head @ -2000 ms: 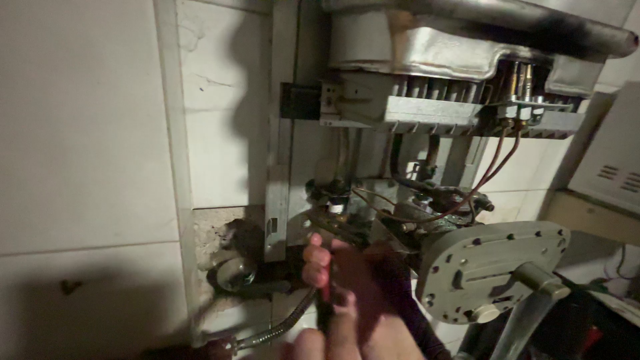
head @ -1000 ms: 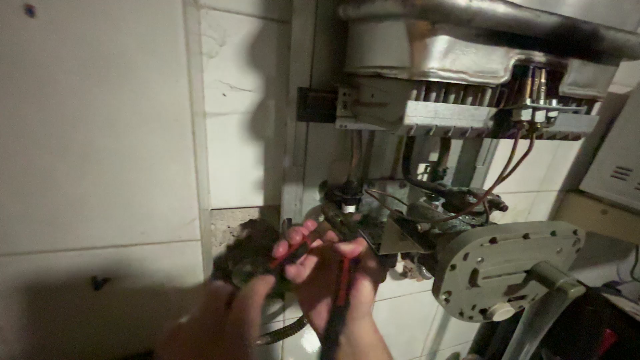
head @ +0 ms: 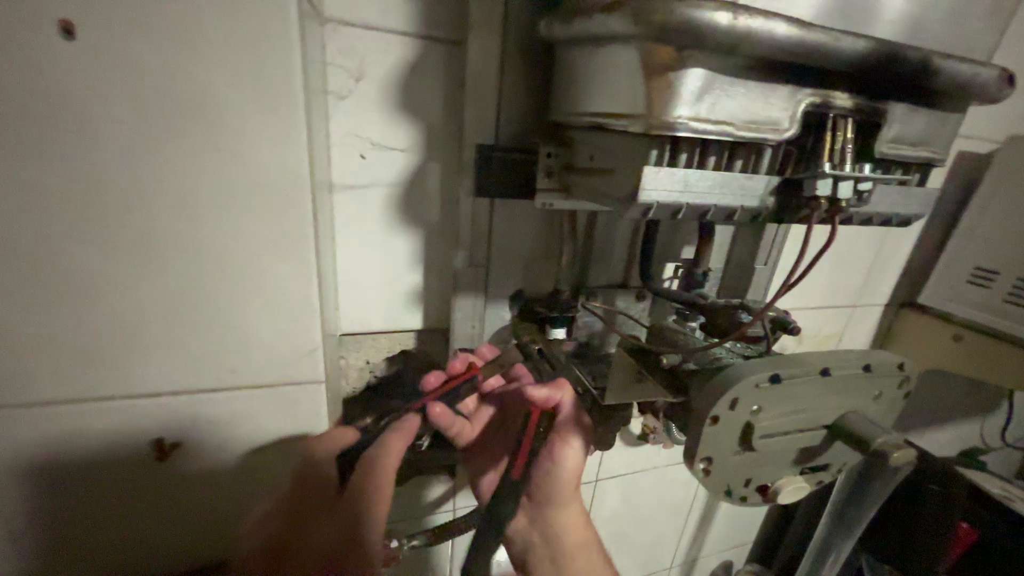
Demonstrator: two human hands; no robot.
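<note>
A pair of pliers with red-and-black handles [head: 524,452] reaches up toward the dark pipe fittings [head: 552,308] beneath an uncovered water heater; its jaws are hard to make out. My right hand [head: 552,456] wraps one handle, with several fingertips near the other. My left hand [head: 352,480], blurred, is closed around the lower end of the other handle, left of my right hand. Right of the pliers are a metal bracket [head: 640,376] and a corroded valve body [head: 732,324].
Above hang the heater's burner [head: 704,184] and sooty metal housing [head: 736,96]. Thin copper-coloured wires [head: 808,256] loop down. A grey oval plate on an arm [head: 792,424] stands at right. A braided hose [head: 440,532] runs below my hands, beside a broken hole [head: 392,376] in the wall tiles.
Two seconds ago only one hand was plain at the fittings; my left hand has since come in from the lower left onto a handle. The handles now show spread apart.
</note>
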